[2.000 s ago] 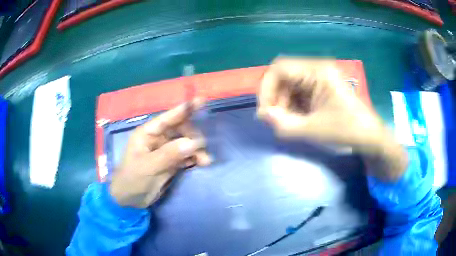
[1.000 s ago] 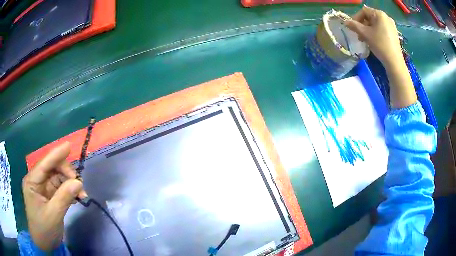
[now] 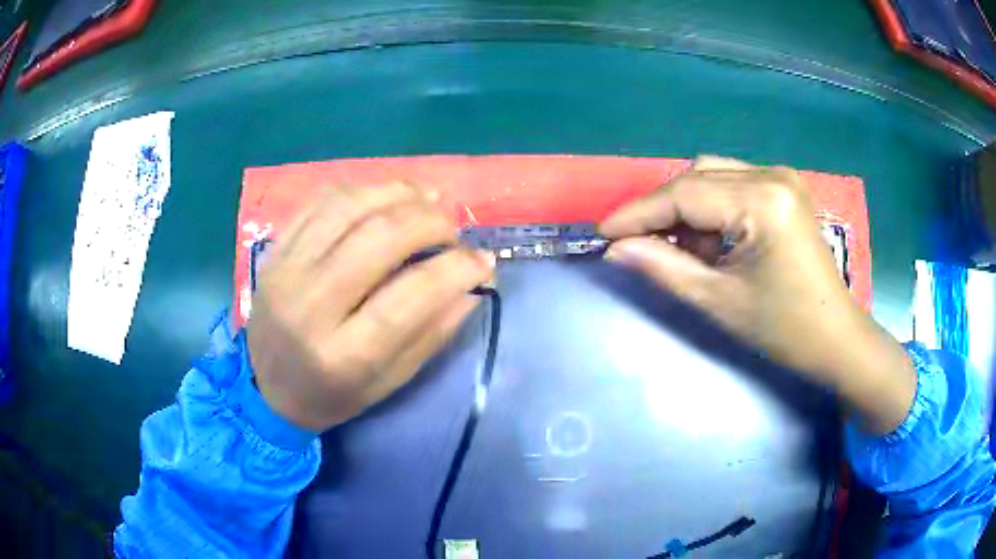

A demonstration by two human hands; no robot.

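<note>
A dark laptop lid cover (image 3: 655, 437) lies on a red foam pad (image 3: 546, 180) in front of me. A narrow camera board (image 3: 535, 251) is at the middle of the cover's top edge. My left hand (image 3: 366, 300) pinches its left end, where the black display cable (image 3: 467, 437) comes out and runs down the cover. My right hand (image 3: 726, 257) has thumb and forefinger at the board's right end. Whether the board touches the cover is hard to tell. A short black cable end with a blue piece (image 3: 708, 539) shows at the bottom.
A white sheet with dark blue specks (image 3: 118, 235) lies at left, beside the edge of a blue bin (image 3: 11, 262). A white sheet with blue strips (image 3: 948, 300) is at far right. Other red-edged pads (image 3: 82, 55) lie in the upper corners. The worktop (image 3: 437, 109) is green.
My right hand has come back from the tape roll to the cover's top edge. My left hand has brought the camera board from above the cover's left side to the top middle. The view has turned left.
</note>
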